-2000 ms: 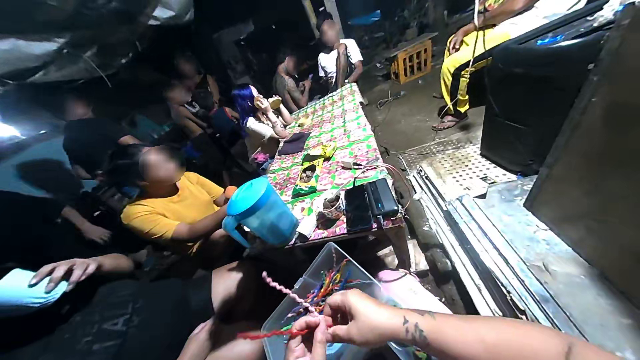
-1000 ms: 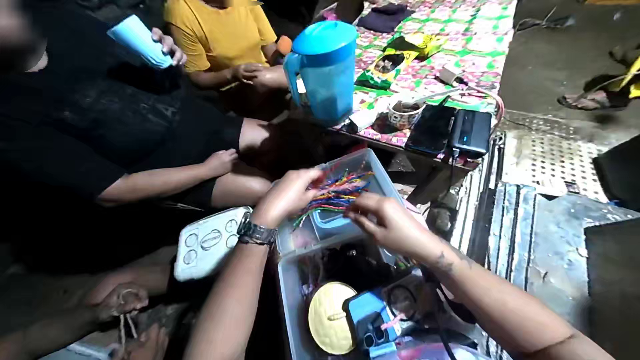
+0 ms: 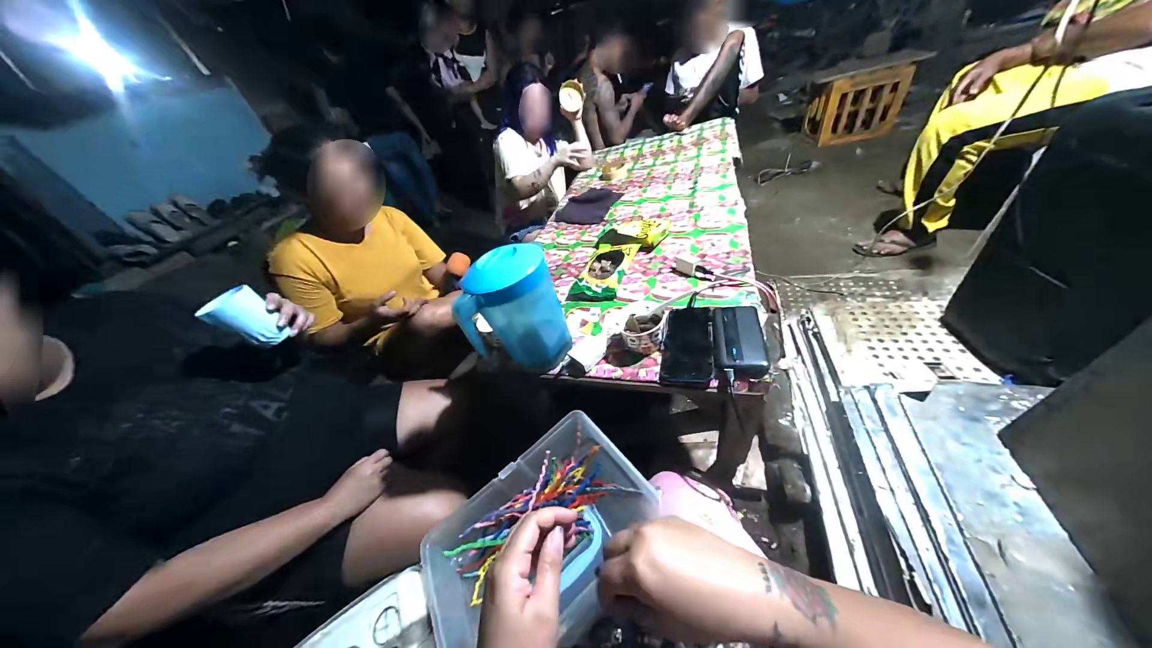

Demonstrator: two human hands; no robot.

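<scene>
A clear plastic box point(image 3: 576, 441) at the bottom centre holds a bundle of colourful twisted strands point(image 3: 549, 490) and a light blue tray or inner piece point(image 3: 583, 556). My left hand point(image 3: 531, 571) is over the box's front part, thumb and fingertips close together beside the strands; whether something thin is between them cannot be told. On the box's right side is my right hand point(image 3: 661, 571), back up, fingers curled down and partly hidden, so its hold cannot be seen.
Beyond the box, a blue pitcher point(image 3: 517, 306), a phone point(image 3: 688, 346) and a power bank point(image 3: 741, 342) stand on a table with a patterned cloth point(image 3: 720, 207). At left sits a person in black; another wears a yellow shirt point(image 3: 346, 270). Metal sheets point(image 3: 981, 504) lie at right.
One second ago both hands were at the bundle of strands; now my right hand is at the box's right side. The view has swung upward.
</scene>
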